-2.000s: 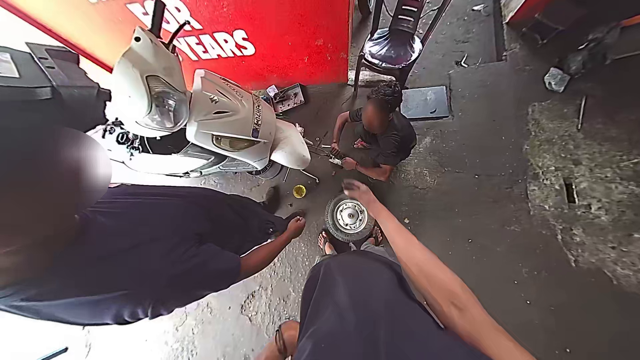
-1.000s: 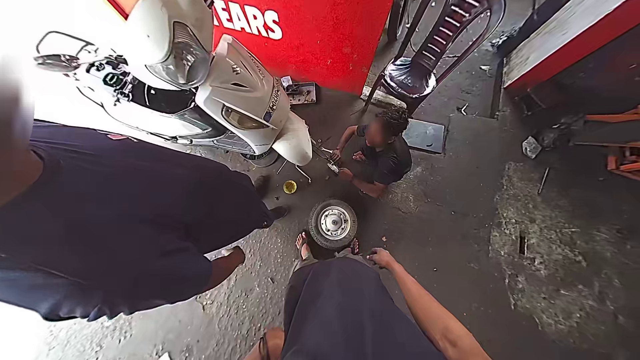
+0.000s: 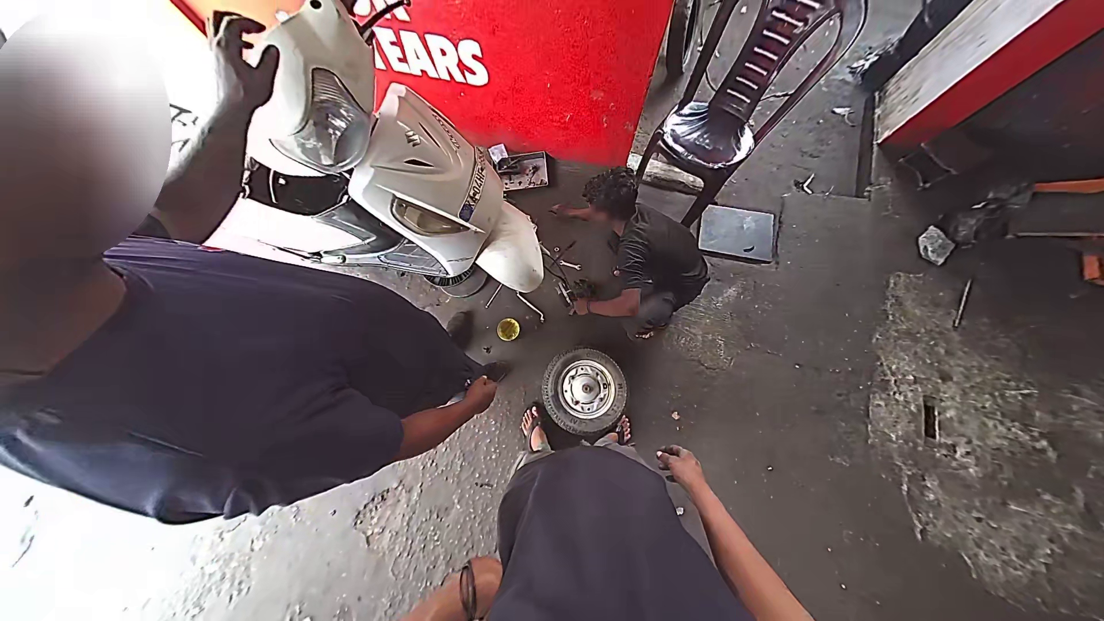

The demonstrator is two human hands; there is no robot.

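Note:
A small wheel with a tyre (image 3: 585, 391) lies flat on the ground just in front of my feet. My right hand (image 3: 681, 466) hangs beside my right thigh, fingers loosely bent, with nothing visible in it. At the bottom edge, my left hand (image 3: 488, 574) shows only in part by my left side, a dark band round the wrist; my shirt hides its fingers. Beyond the wheel stands a white scooter (image 3: 431, 172). A crouching person (image 3: 660, 250) has one hand at a metal part (image 3: 566, 293) near its front and the other arm stretched towards a parts tray (image 3: 524, 171).
On the left, a standing person (image 3: 259, 362) raises one hand by the scooter's front. A yellow round container (image 3: 508, 329) and metal tools (image 3: 530, 305) lie beyond the wheel. Farther back are a dark plastic chair (image 3: 707, 134) and a red panel (image 3: 552, 78). Rough concrete (image 3: 975, 414) lies right.
My right hand has moved from above the wheel down to beside my thigh. The crouching person now reaches one arm out towards the tray. The standing person's raised hand has come into view.

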